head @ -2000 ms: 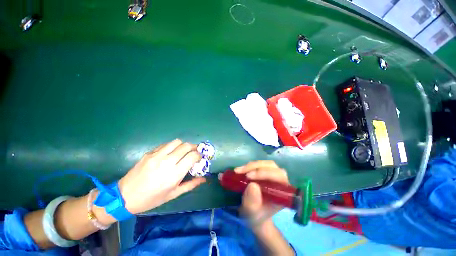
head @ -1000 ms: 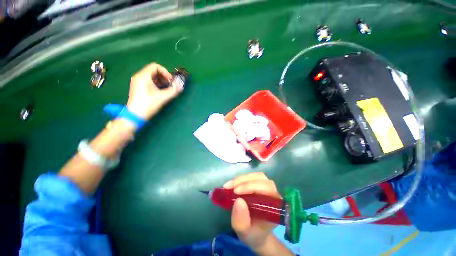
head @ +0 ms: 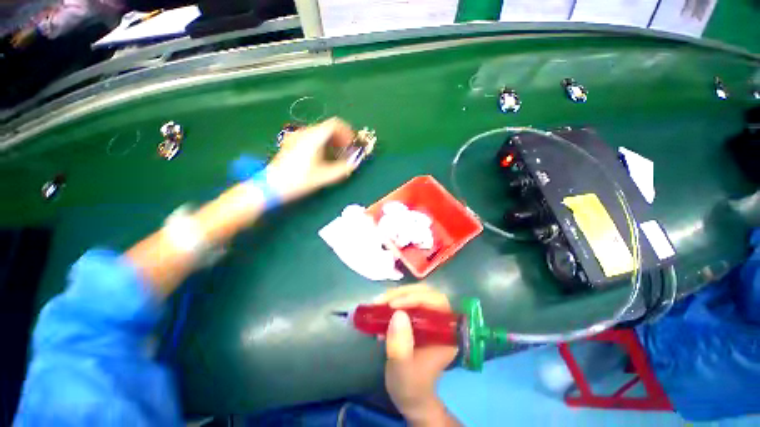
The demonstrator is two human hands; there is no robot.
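My left hand (head: pixel 312 160) reaches over the far part of the green belt, slightly blurred, with its fingertips at a small round assembly (head: pixel 363 147). The assembly seems to be between the fingers. Another assembly (head: pixel 287 133) lies just behind the hand, partly hidden. My right hand (head: pixel 418 354) holds the red dispensing syringe (head: pixel 425 325) near the front edge, its dark tip pointing left over the belt. The green adapter (head: pixel 474 334) is at the syringe's rear, joined to a clear hose (head: pixel 575 335).
A red bin (head: pixel 454 218) with crumpled white tissue (head: pixel 406 226) stands in the middle, another wipe (head: pixel 360 243) beside it. The black controller (head: pixel 575 204) is to its right. Several assemblies lie along the far side. A red stool (head: pixel 621 392) and a blue sleeve (head: pixel 708 334) are at lower right.
My left hand has moved right along the belt's far side, from one assembly to another relative to the bin. My right hand still holds the syringe. The view has shifted.
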